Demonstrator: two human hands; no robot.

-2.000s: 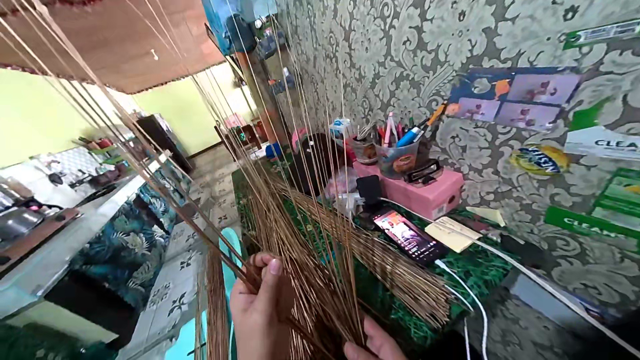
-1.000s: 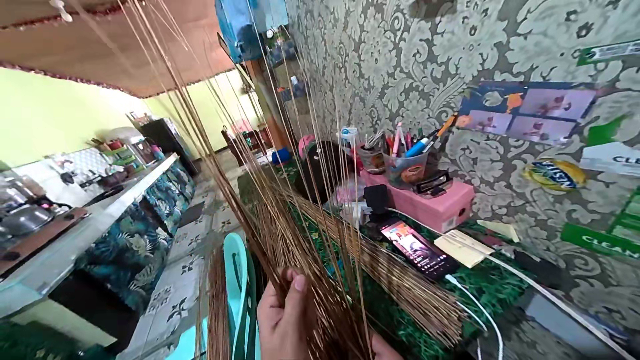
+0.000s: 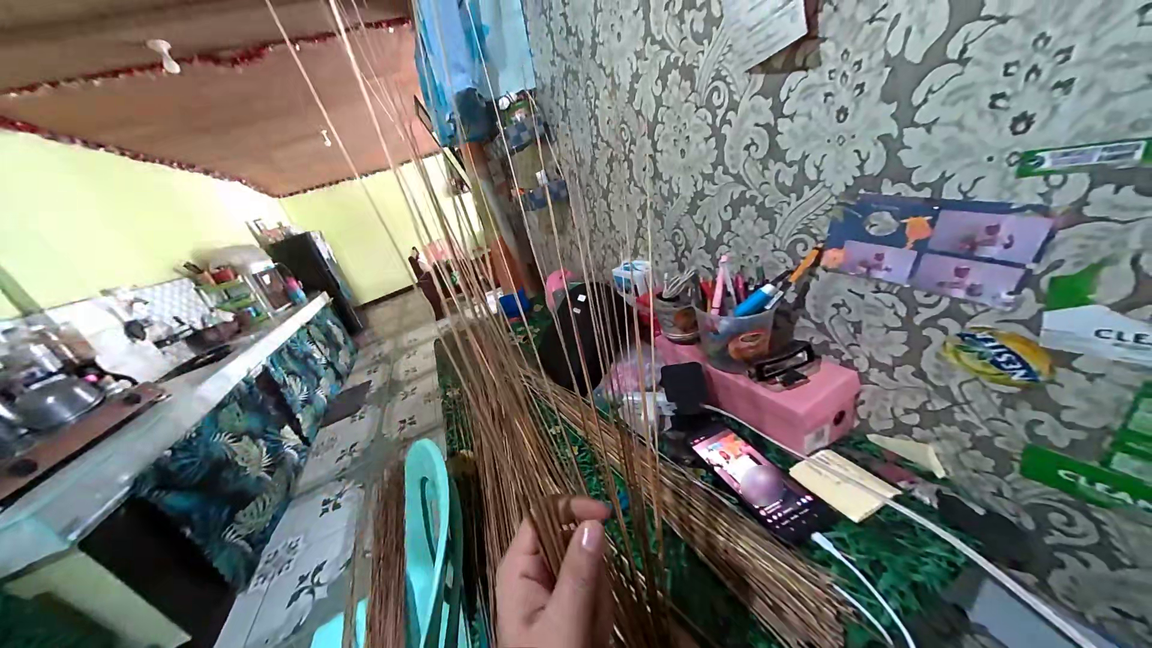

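Note:
My left hand is at the bottom centre, its thumb and bent index finger close together around some thin brown sticks. A large loose bundle of thin brown sticks fans upward behind and beside this hand, a few long ones reaching the top of the view. Another bundle of sticks lies slanting across the green-patterned table cover, its ends towards the lower right. A third, darker bundle stands left of a turquoise plastic chair back. My right hand cannot be made out.
Right of the sticks lie a lit phone with a white cable, a folded paper and a pink box bearing a cup of pens. The patterned wall borders the right side. A kitchen counter runs along the left.
My right hand, at the bottom edge in both earlier frames, has dropped out of sight. My left hand's thumb and index finger now sit further up in front of the bundle's right part.

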